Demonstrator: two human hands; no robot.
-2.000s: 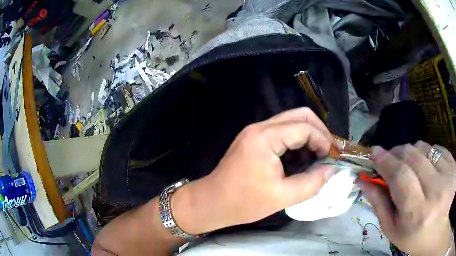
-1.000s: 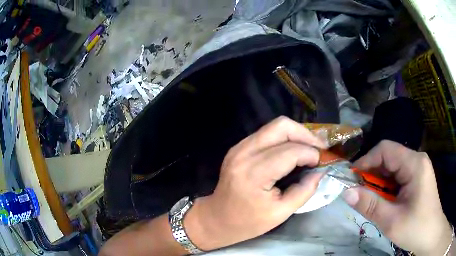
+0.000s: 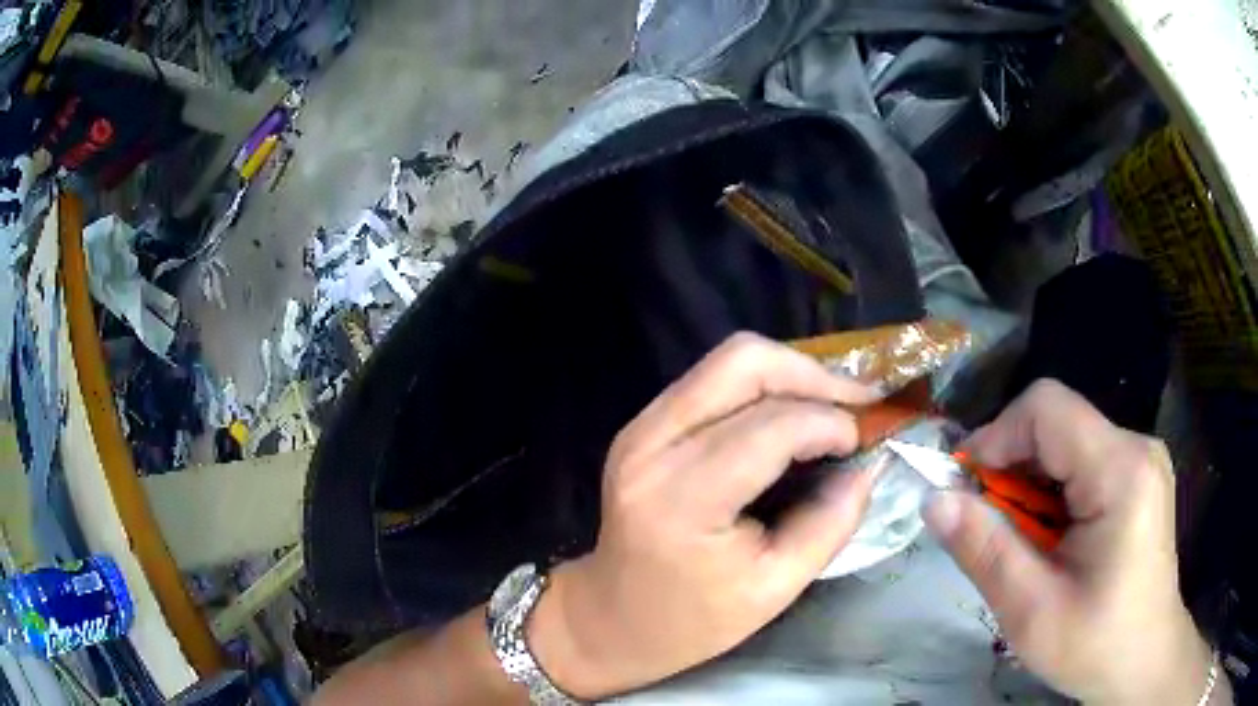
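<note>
Dark jeans [image 3: 414, 345] lie with the wide waist opening facing up. My left hand [image 3: 724, 503] pinches the waistband by an orange-brown patch [image 3: 890, 414], its fingertips on the patch's left end. Shiny clear film [image 3: 911, 352] lies over a tan-brown strip just above. My right hand [image 3: 1083, 538] holds snips with orange handles [image 3: 1014, 499]; their silver blades [image 3: 927, 464] point left and reach the patch's lower edge. White pocket lining [image 3: 883, 524] hangs below, between the hands. Whether the blades are closed on a thread is too small to tell.
Pale lap cloth [image 3: 828, 648] with thread bits lies under the hands. Paler grey cloth [image 3: 855, 83] is behind the jeans. A yellow crate [image 3: 1193, 248] and pale table edge [image 3: 1214, 83] are at right. White scraps [image 3: 366, 262] litter the floor. A blue-labelled bottle [image 3: 69, 607] is at left.
My right hand and the snips have shifted left, and the silver blades now show clearly at the patch. The waist opening and film have moved slightly left. My left hand keeps its pinch.
</note>
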